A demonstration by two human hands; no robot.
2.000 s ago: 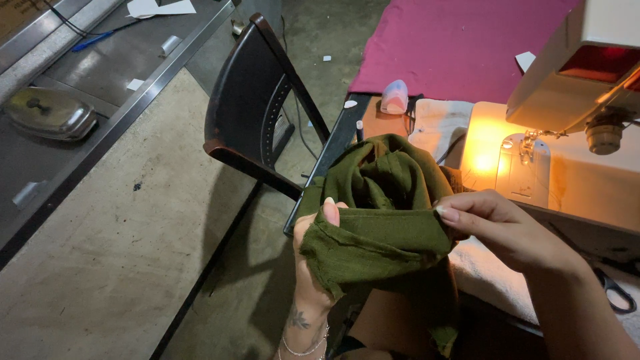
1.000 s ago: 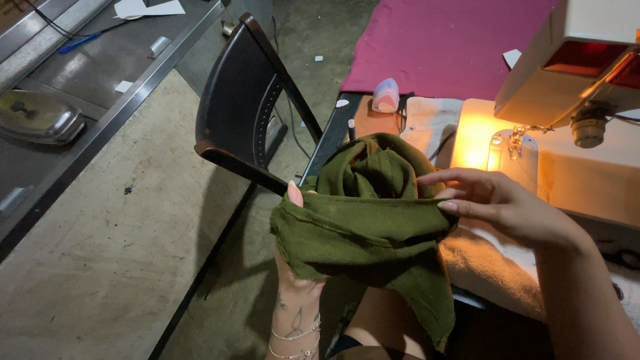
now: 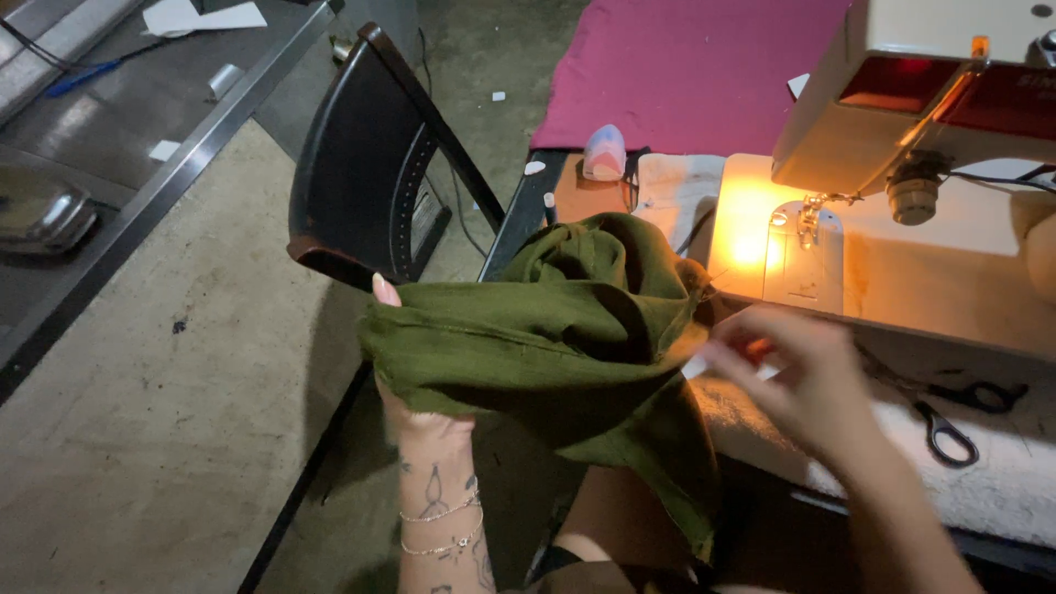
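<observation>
A bunched piece of dark green fabric [image 3: 511, 338] with a stitched seam or fold spans the middle of the head view. My left hand [image 3: 412, 363] grips its left end, mostly hidden under the cloth, with one fingertip showing above the edge. My right hand [image 3: 784, 371], blurred, is at the right side of the cloth; whether its fingertips still touch the fabric cannot be told. Behind the cloth, to the right, stands a sewing machine [image 3: 916, 91] with its lamp lit over the presser foot [image 3: 810, 219].
Black-handled scissors [image 3: 953, 433] lie on a pale cloth right of my right hand. A black chair [image 3: 363, 165] stands behind my left hand. Pink fabric [image 3: 660, 74] covers the far table. A metal-edged table [image 3: 165, 181] is on the left.
My right hand has come away from the fabric's upper edge, where it pinched it earlier, and moved lower. My left hand still holds the left end.
</observation>
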